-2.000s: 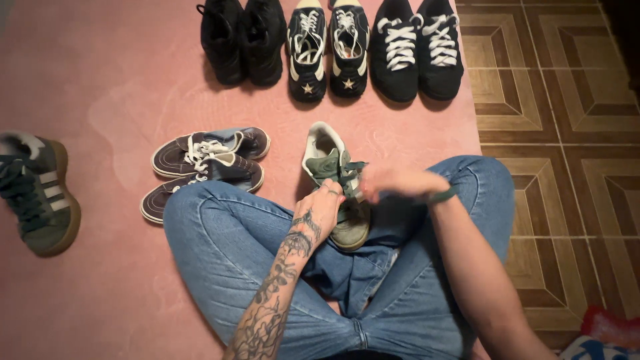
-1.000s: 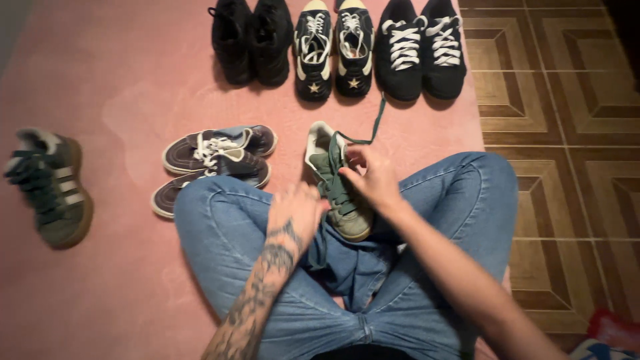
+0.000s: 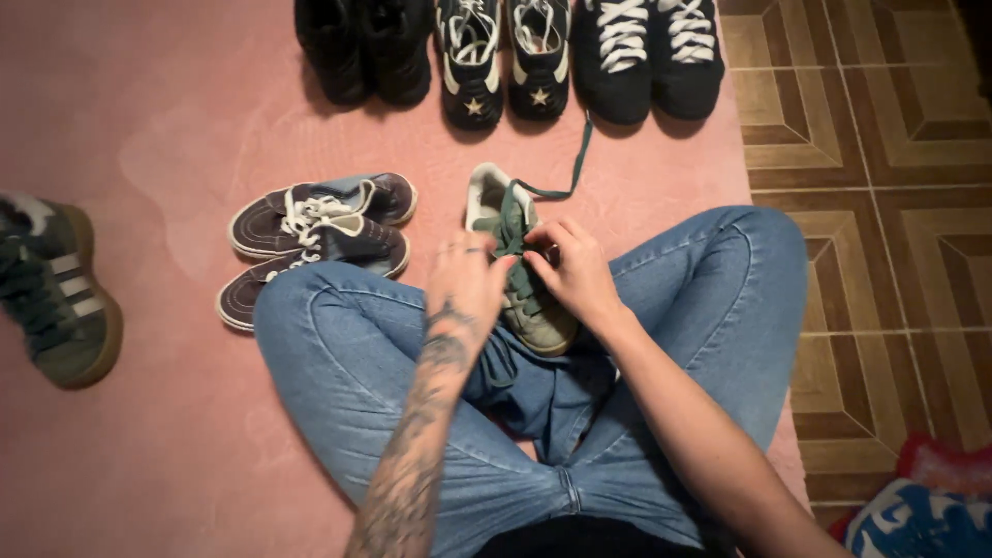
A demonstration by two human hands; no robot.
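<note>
A green suede sneaker with a gum sole lies between my crossed legs, its toe toward me. My left hand is at the left side of its laces, thumb and fingers near the lacing. My right hand pinches at the dark green shoelace from the right, fingertips on the tongue area. One long end of the lace runs over the collar onto the pink mat, up to the black shoes. Another part of lace hangs in loops by my left wrist. Whether my left fingers grip the lace, I cannot tell.
Dark skate shoes with white laces lie left of my knee. A matching green sneaker stands at the far left. Black boots, star-marked sneakers and white-laced black sneakers line the pink mat. Tiled floor borders it.
My right hand, blurred and off to the right two seconds ago, is now at the laces. The long lace end has come to lie across the mat beyond the shoe.
</note>
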